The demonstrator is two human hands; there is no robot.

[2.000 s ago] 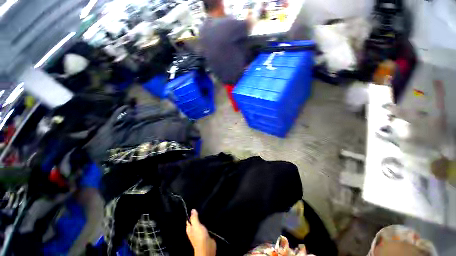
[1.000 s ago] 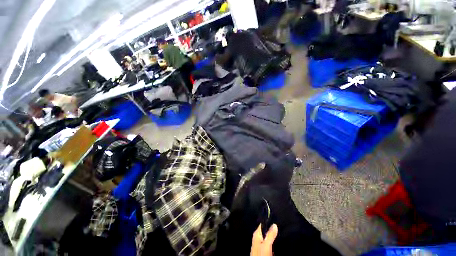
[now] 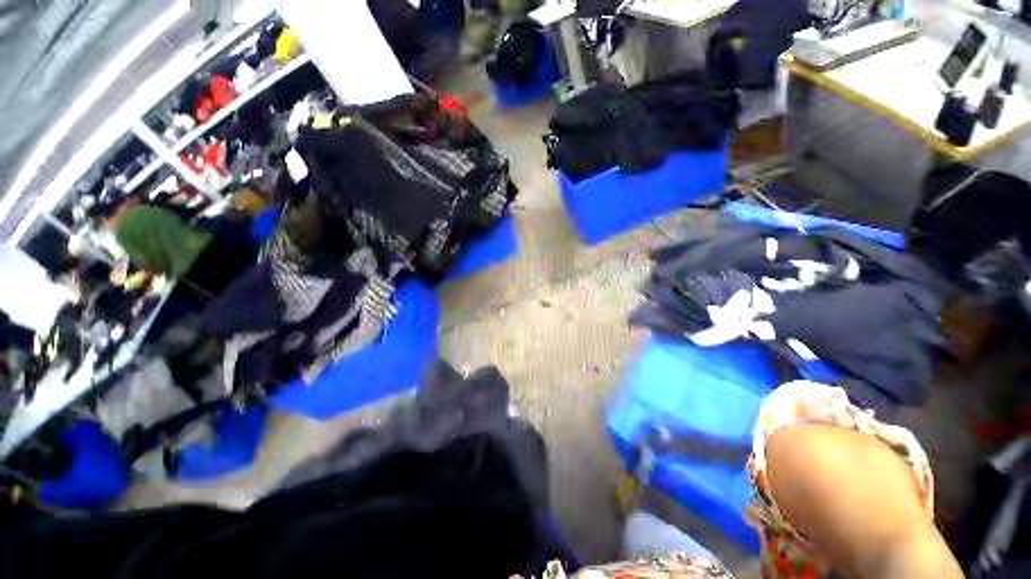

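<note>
A large black garment [image 3: 418,509] spreads across the bottom left, closest to me, with dark grey cloth [image 3: 464,402] behind it. A bare arm of mine with a floral sleeve edge reaches in at the bottom right; its hand is out of the picture. My left hand is not in view either. Floral cloth of my clothing shows at the bottom edge. No fastener or tool can be made out.
Blue crates [image 3: 644,198] stand on the floor [image 3: 543,328], several with dark garments on them. A dark pile with white pieces [image 3: 791,294] lies by the nearest crate at right. A worktable [image 3: 808,85] is at upper right. A person in green [image 3: 158,238] is at left.
The view has swung round and is blurred. The hand seen at the black cloth before is out of the picture. My sleeved arm now shows at the bottom right; the near plaid garment has left the view.
</note>
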